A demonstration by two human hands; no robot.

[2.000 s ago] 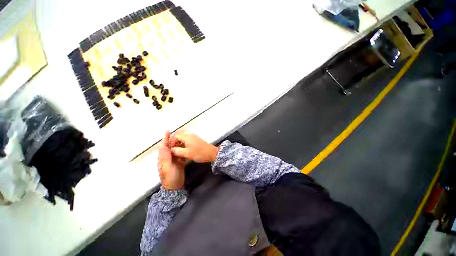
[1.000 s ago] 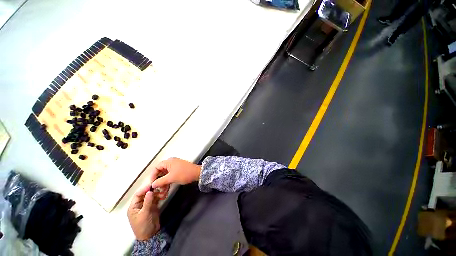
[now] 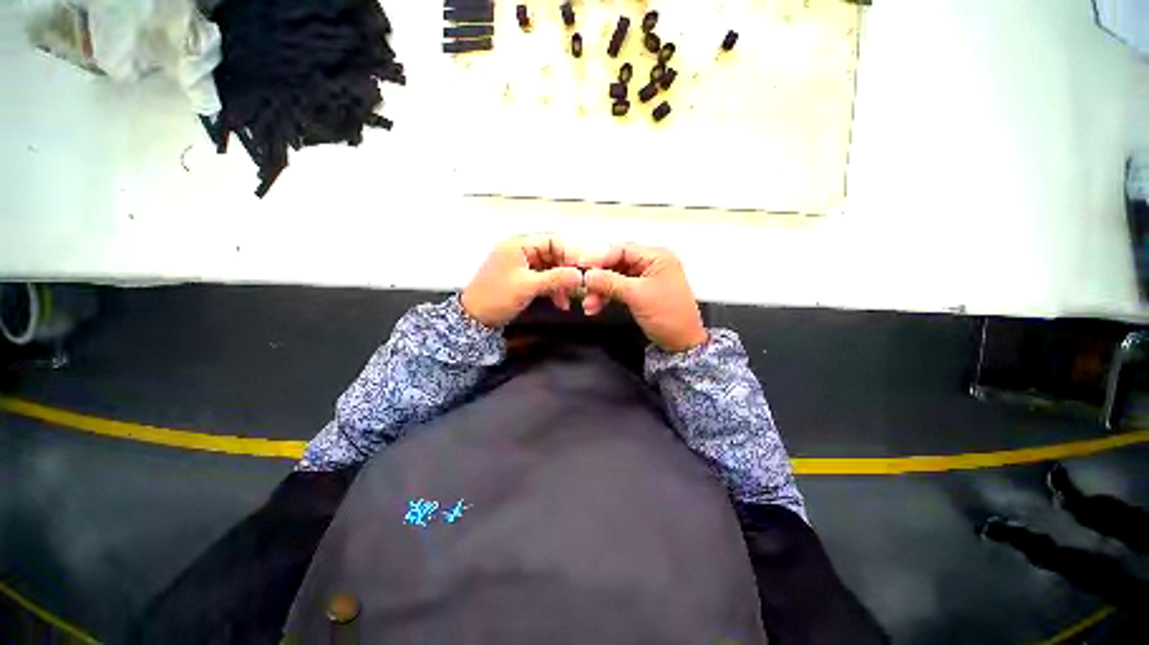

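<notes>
My left hand (image 3: 523,280) and my right hand (image 3: 645,292) meet fingertip to fingertip just in front of the table edge. A small dark piece (image 3: 582,284), likely a black strip or loop, is pinched between both hands' fingertips; most of it is hidden by the fingers. Black keeper loops (image 3: 649,88) lie scattered on the pale tan work board (image 3: 756,151) beyond the hands. A few laid-out black strips (image 3: 469,25) lie side by side at the board's left edge, cut off by the picture's top.
A black strip pile (image 3: 302,76) lies on the white table (image 3: 114,214) left of the board, beside a crumpled white bag (image 3: 151,44). Below the table edge is dark floor with a yellow line (image 3: 958,464). A person's dark legs (image 3: 1071,542) show at the lower right.
The view has turned, so the table now lies straight across the top. Both hands have come level, fingertips together, with the small dark piece between them.
</notes>
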